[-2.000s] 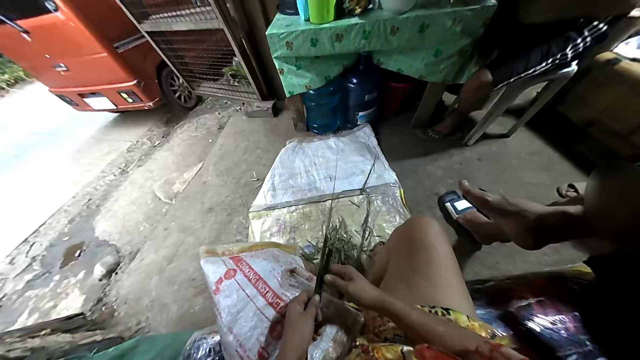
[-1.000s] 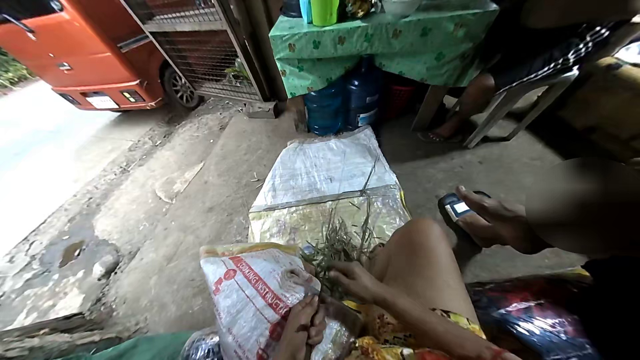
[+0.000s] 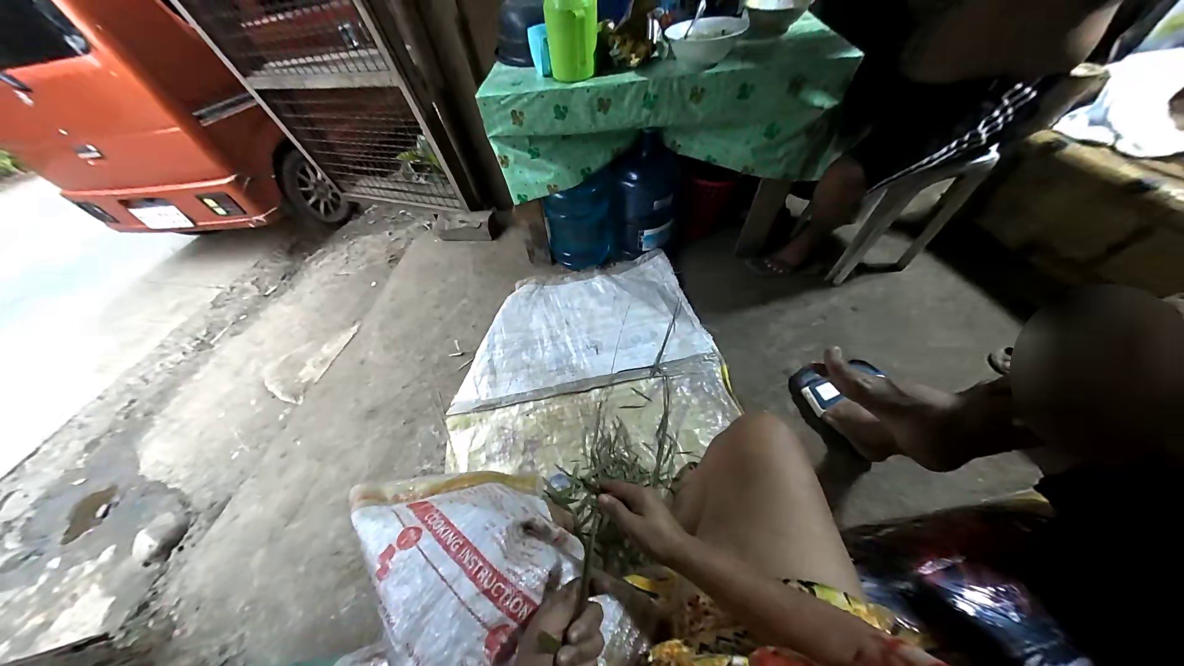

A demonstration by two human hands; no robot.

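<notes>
My left hand (image 3: 569, 629) is closed around a thin green leaf strip (image 3: 589, 555) at the bottom centre, above a printed white woven sack (image 3: 453, 564) that covers my lap. Just up and to the right, my right hand (image 3: 643, 518) reaches over a loose heap of narrow green strips (image 3: 615, 458); its fingertips are near the upper part of the strip, and whether they pinch it I cannot tell. The heap lies on a flattened sack sheet (image 3: 592, 324) spread over the floor, with a few longer strips pointing away from me.
A table with a green patterned cloth (image 3: 573, 120) stands ahead, blue water jugs (image 3: 583, 222) beneath it. A seated person's leg is by a plastic chair (image 3: 911, 199). At right, another person's foot (image 3: 879, 416) rests near a slipper. An orange vehicle (image 3: 139, 120) is beyond the mesh gate.
The dark strip upright between both hands two seconds ago is out of sight one second ago, when the right hand is at the heap. Now a green strip shows rising from the left hand.
</notes>
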